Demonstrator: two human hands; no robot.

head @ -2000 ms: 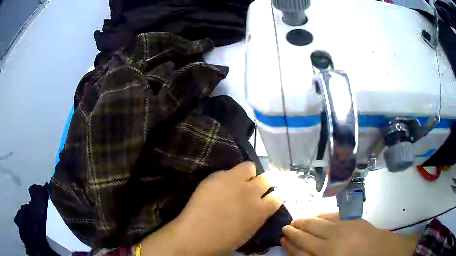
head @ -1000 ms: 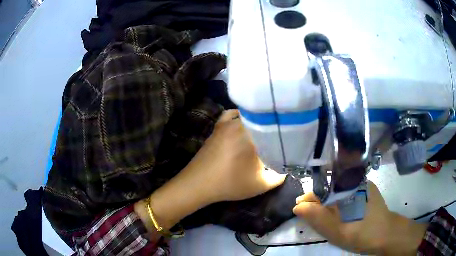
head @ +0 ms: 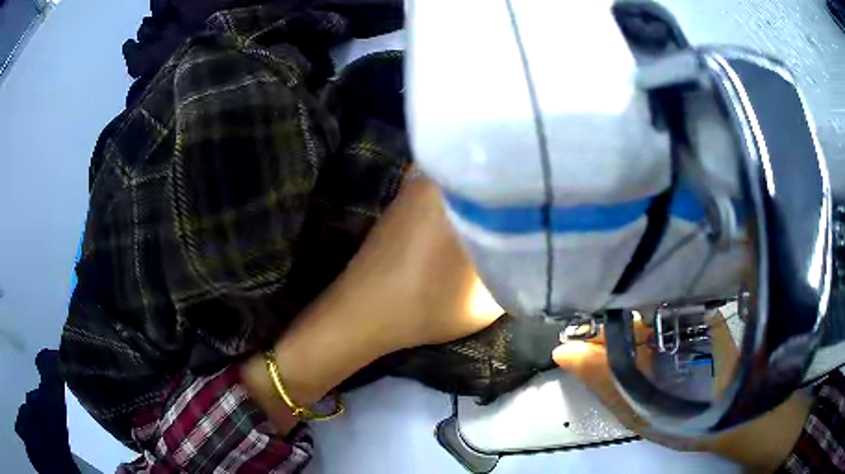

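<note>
The dark plaid garment (head: 236, 176) lies heaped left of the white sewing machine head (head: 491, 111). My left hand (head: 412, 278) lies over the cloth, its fingers hidden behind the head. A stretch of plaid and plain dark cloth runs below my left hand to the needle area. My right hand (head: 593, 375) is right of that cloth, its fingertips at the cloth edge under the head. The chrome guard (head: 792, 176) covers much of my right hand, so its grip does not show. Small metal parts (head: 579, 329) show by its fingertips; the needle tip cannot be made out.
A plain black heap (head: 357, 18) lies behind the plaid. A dark strip of cloth (head: 42, 407) hangs at the table's left edge. The pale machine bed (head: 528, 417), with a dark outline and a rounded metal piece (head: 463, 449), shows below the cloth.
The view has moved closer to the head. My left hand has moved up and behind the head since the earliest frame. My right hand has moved in under the guard. The cloth edge remains near the needle area.
</note>
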